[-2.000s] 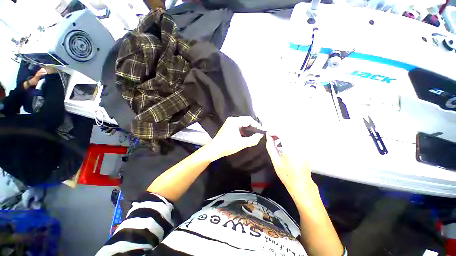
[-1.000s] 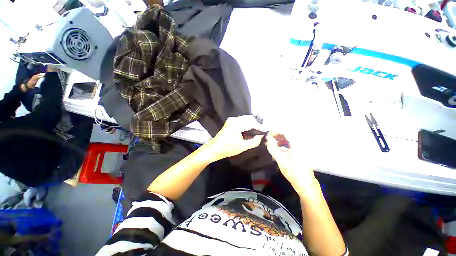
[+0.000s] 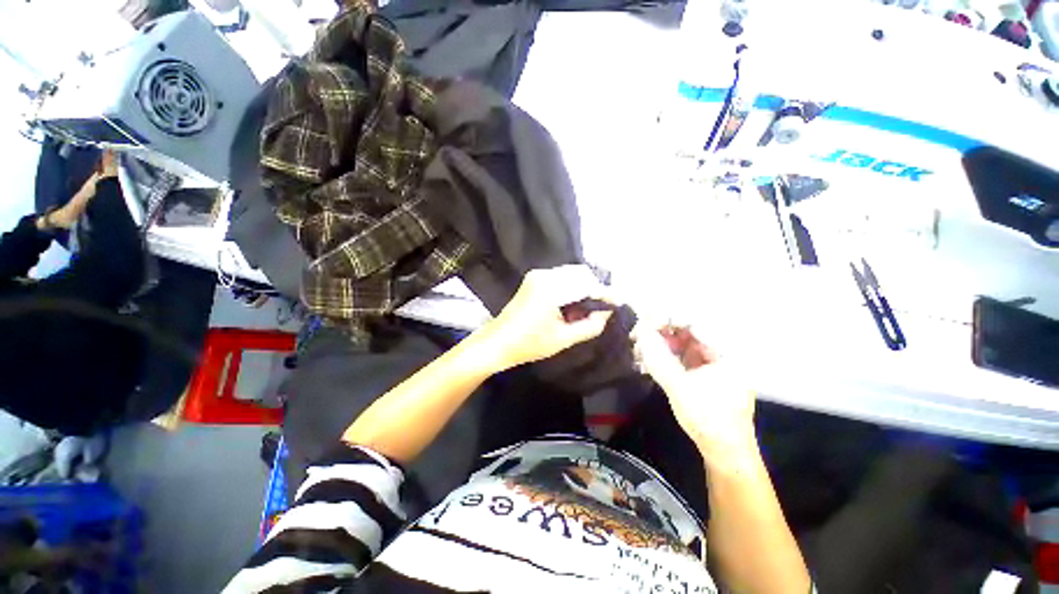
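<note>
My left hand [image 3: 544,319] pinches the edge of a dark brown-grey garment piece [image 3: 505,174] at the table's front edge. My right hand [image 3: 691,369] is just to its right, slightly apart from it, fingers curled; glare hides whether it holds anything. The plaid fabric [image 3: 374,174], brown with pale yellow check lines, lies bunched left of my hands. The cloth hangs down over my lap below my left hand.
The white sewing machine head [image 3: 836,70] is at upper right. Thread snips [image 3: 877,305] and a smartphone [image 3: 1017,339] lie on the table. A grey fan housing [image 3: 174,93], a red stool [image 3: 209,377] and a neighbouring worker's arm [image 3: 70,221] are at left.
My right hand has moved right and slightly down, away from my left hand, which stays nearly still on the cloth. The neighbouring worker's hand has moved slightly.
</note>
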